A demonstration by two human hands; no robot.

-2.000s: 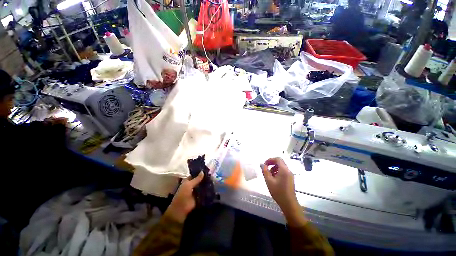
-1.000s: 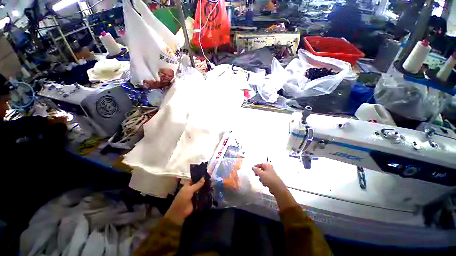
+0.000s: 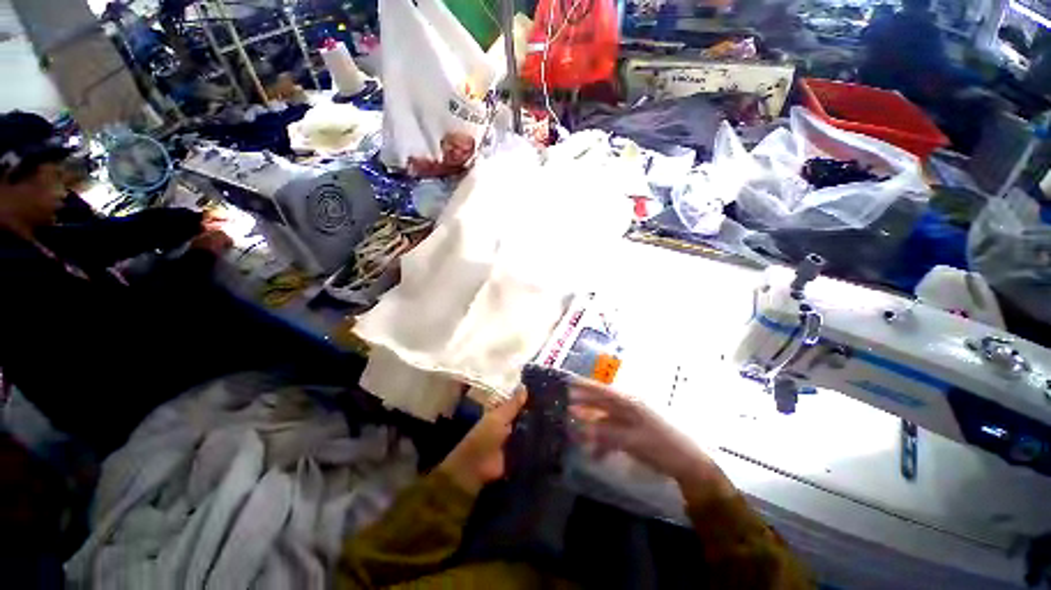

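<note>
My left hand (image 3: 490, 438) holds a black bundle or strip (image 3: 539, 429) upright at the table's front edge. My right hand (image 3: 622, 424) is at the bundle's right side, slightly blurred; its fingers reach toward the bundle, and whether they grip it cannot be told. Behind my hands lies a narrow white box (image 3: 569, 334) with red lettering, beside a grey and orange part (image 3: 605, 368). Cream garment pieces (image 3: 432, 328) are stacked left of it, glaring white farther back. Small dark bits (image 3: 678, 392) lie on the white bed.
The sewing machine head (image 3: 887, 357) is at right, with a small dark tool (image 3: 909, 448) on its bed. A grey-white cloth heap (image 3: 242, 496) is at lower left. A person (image 3: 104, 311) sits at the left by another machine (image 3: 305, 207). Hanging bags (image 3: 432, 92) are behind.
The view has turned, so the scene sits farther right and the person at left shows more. My right hand has moved from over the machine bed to the black bundle.
</note>
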